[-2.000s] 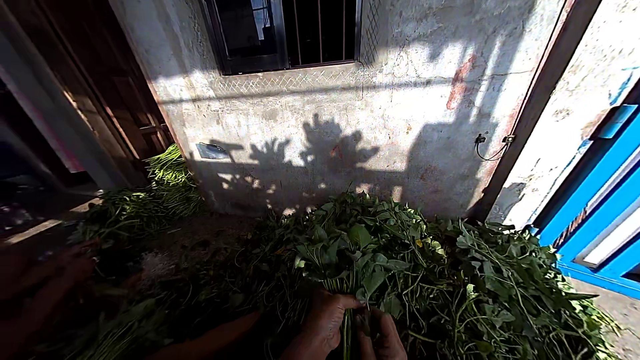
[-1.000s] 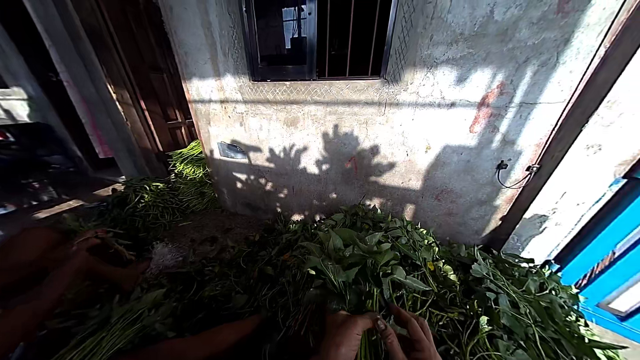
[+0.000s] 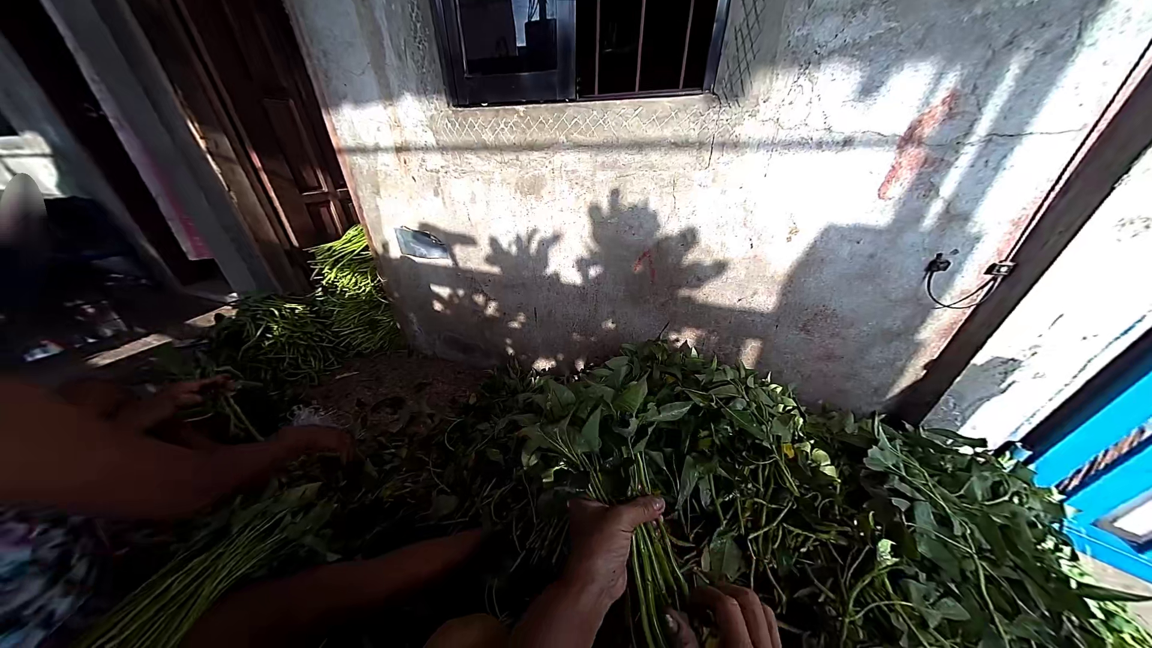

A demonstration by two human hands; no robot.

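Note:
My left hand (image 3: 607,540) is closed around a bunch of leafy green stems (image 3: 650,571), its thumb across the front just below the leaves. Lower down, at the bottom edge, my right hand (image 3: 724,619) has its fingers curled beside the stem ends; whether it grips any is hard to tell. The bunch stands nearly upright, leaves at the top. Behind and to its right spreads a large heap of leafy greens (image 3: 774,450) against the wall.
Another person's hands (image 3: 261,441) are at the left over shaded greens. Bundled stems (image 3: 198,567) lie lower left, and more bundles (image 3: 351,288) are stacked by the wooden door (image 3: 288,135). A weathered wall (image 3: 558,189) stands behind; a blue metal frame (image 3: 1107,468) is at the right.
My hands were close together at the stems a second ago; now my left hand holds the bunch higher up and my right hand is lower. The other person's hands have moved further into view.

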